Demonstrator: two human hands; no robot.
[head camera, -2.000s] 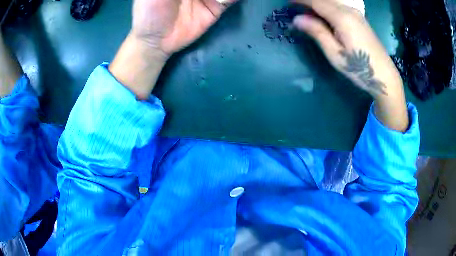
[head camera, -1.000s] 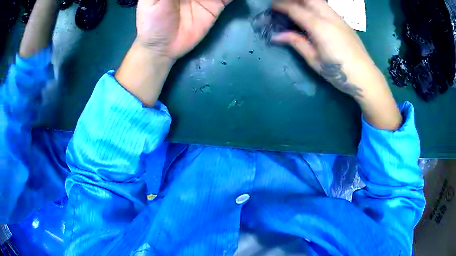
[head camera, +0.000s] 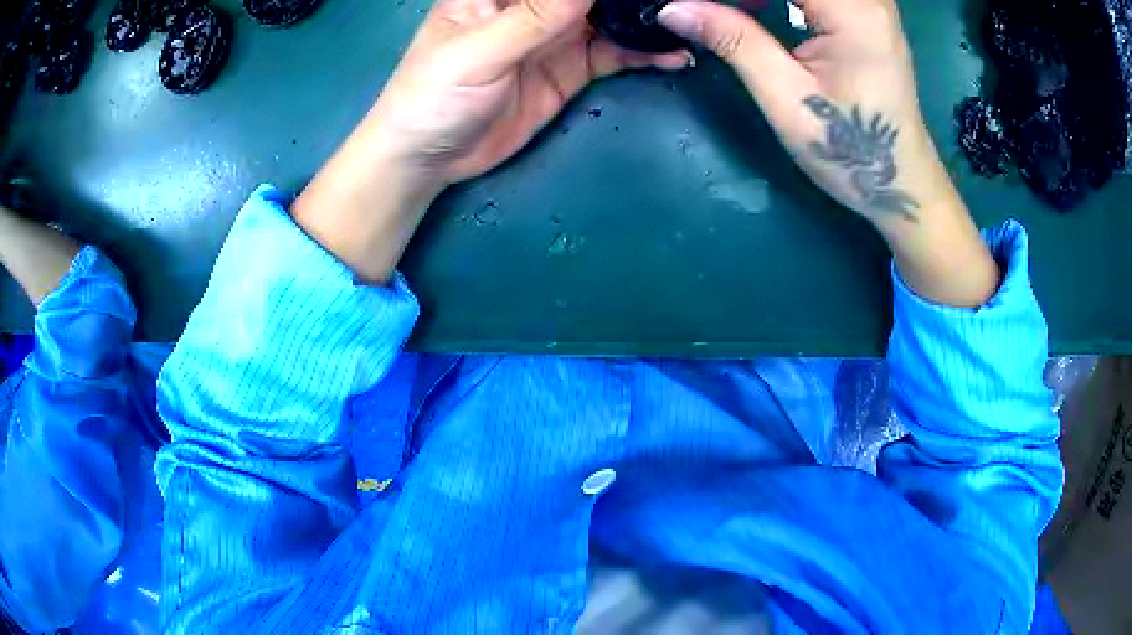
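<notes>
A round glossy black case (head camera: 636, 22) is held in the fingertips of both hands at the top edge of the view, partly cut off. My left hand (head camera: 503, 87) is bare, palm turned up, with thumb and fingers at the case's left side. My right hand (head camera: 813, 87) is bare, its thumb resting on the case's right side. A tiny white piece (head camera: 796, 15) shows by my right fingers. Some of the fingertips are beyond the top edge.
Several black discs (head camera: 196, 50) lie at the upper left of the dark green bench (head camera: 646, 273). A shiny black pile (head camera: 1055, 106) is at the right. Another person's blue sleeve (head camera: 75, 434) is at the left. A brown carton (head camera: 1092, 496) stands low at the right.
My right hand has moved from a dark part on the bench to the case, now held by both hands. The white sheet has left view. The other person's arm has drawn back.
</notes>
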